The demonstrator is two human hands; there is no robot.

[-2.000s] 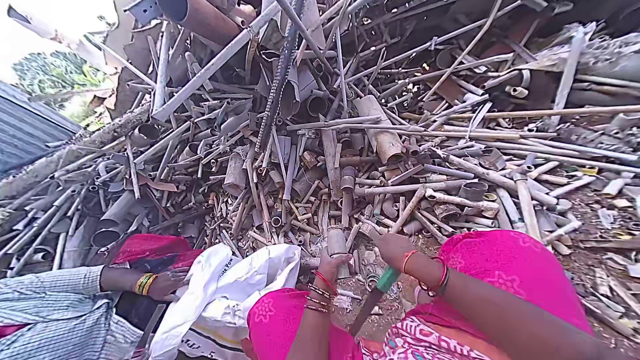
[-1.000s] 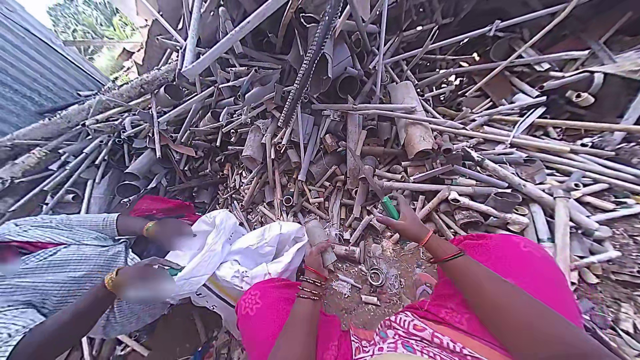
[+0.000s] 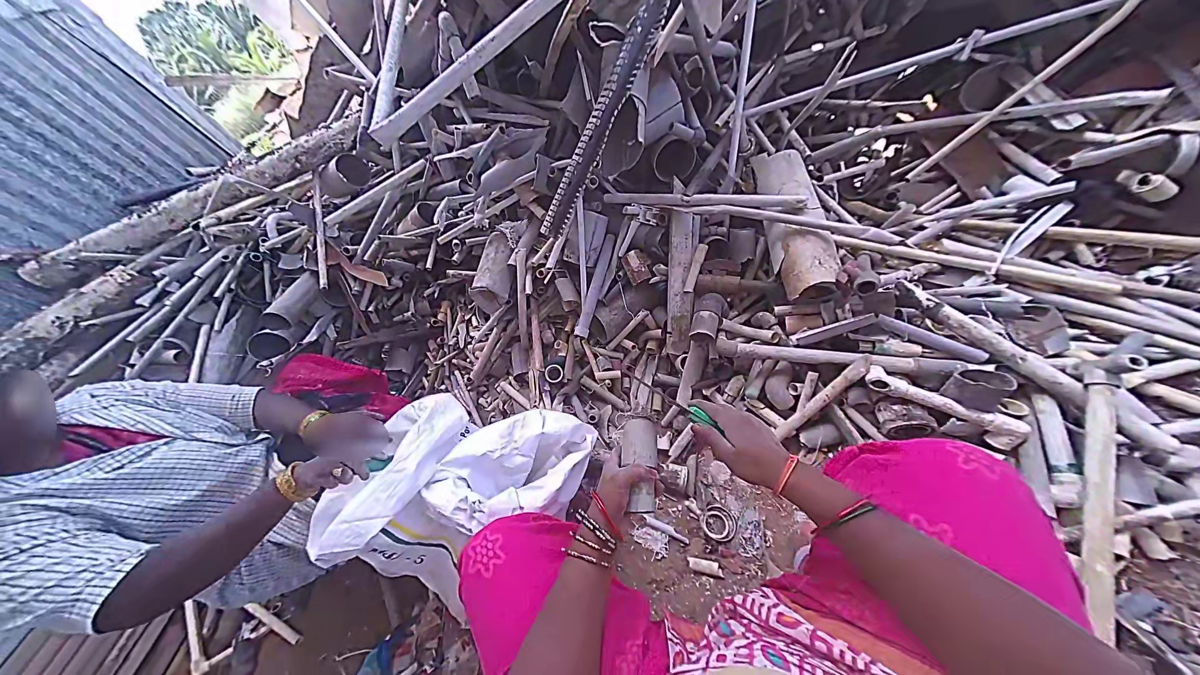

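Observation:
My left hand (image 3: 619, 483) is closed round a short grey plastic pipe piece (image 3: 640, 450), held upright between my knees. In my right hand (image 3: 745, 439) is a tool with a green handle (image 3: 705, 418); a thin dark part of it points left to the top of the pipe piece. Whether the two touch, I cannot tell. On the ground below lie a pipe ring (image 3: 719, 523) and small pipe bits (image 3: 705, 567).
A heap of scrap pipes (image 3: 806, 225) rises in front, with long pipes reaching right. At my left a co-worker in a checked shirt (image 3: 178, 469) sits beside a white woven sack (image 3: 506, 459). Corrugated metal sheeting (image 3: 94, 103) stands at the upper left.
The green-handled tool, pointing down near my knees two seconds ago, has been raised and now points across at the pipe piece. The co-worker's second hand has come into view by the sack.

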